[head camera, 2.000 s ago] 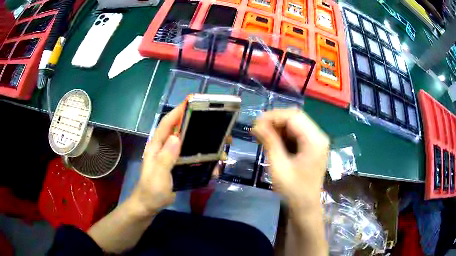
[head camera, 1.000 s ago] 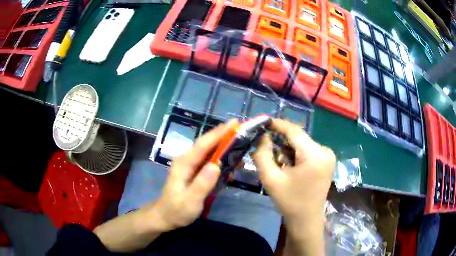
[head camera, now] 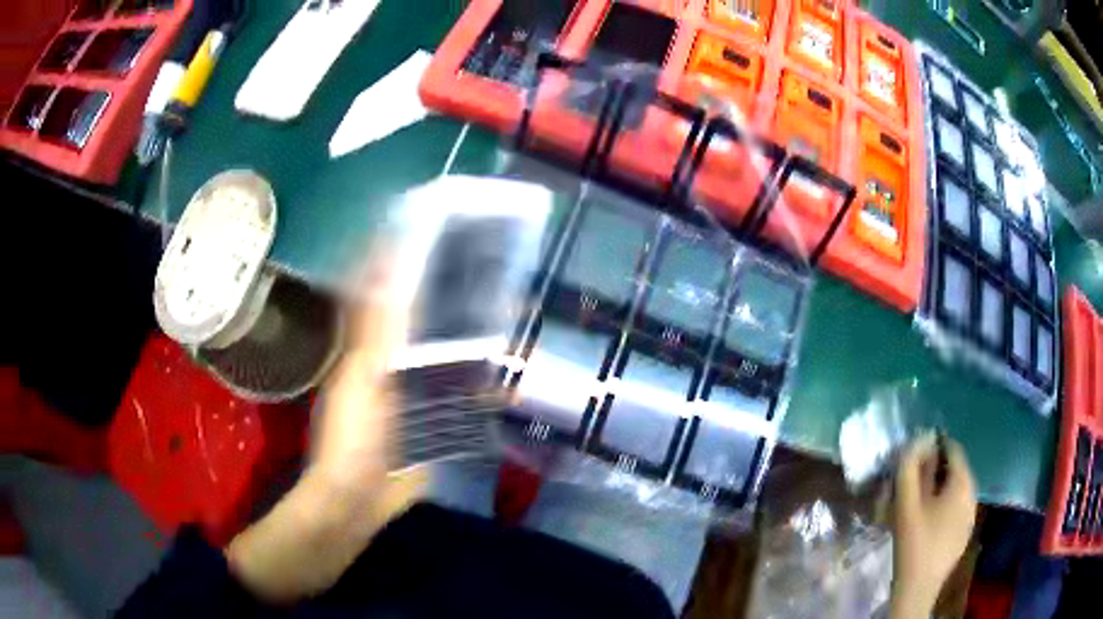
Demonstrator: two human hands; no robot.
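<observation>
My left hand (head camera: 351, 411) holds a keypad phone (head camera: 466, 278) upright at the left of the lens sheet, its screen and keys facing me; both are blurred by motion. My right hand (head camera: 934, 514) is at the lower right, over the bench's front edge beside a clear crinkled film scrap (head camera: 877, 438). Its fingers are curled, with a small dark thing near the fingertips; whether it grips the film cannot be told. The clear lens sheet (head camera: 659, 351) with black-framed screen lenses lies in front of me, some frames standing up over the red tray's near side.
A red phone tray (head camera: 901, 284) with orange housings is behind the sheet, a black lens tray (head camera: 992, 230) to its right. More red trays stand far left and right. A small fan (head camera: 218, 260) is at the left edge, a white smartphone (head camera: 302, 61) behind. Below right is a box heaped with scraps.
My right hand has moved away from the phone to the lower right. My left hand has moved left and turned the phone's front towards me. The camera view has shifted.
</observation>
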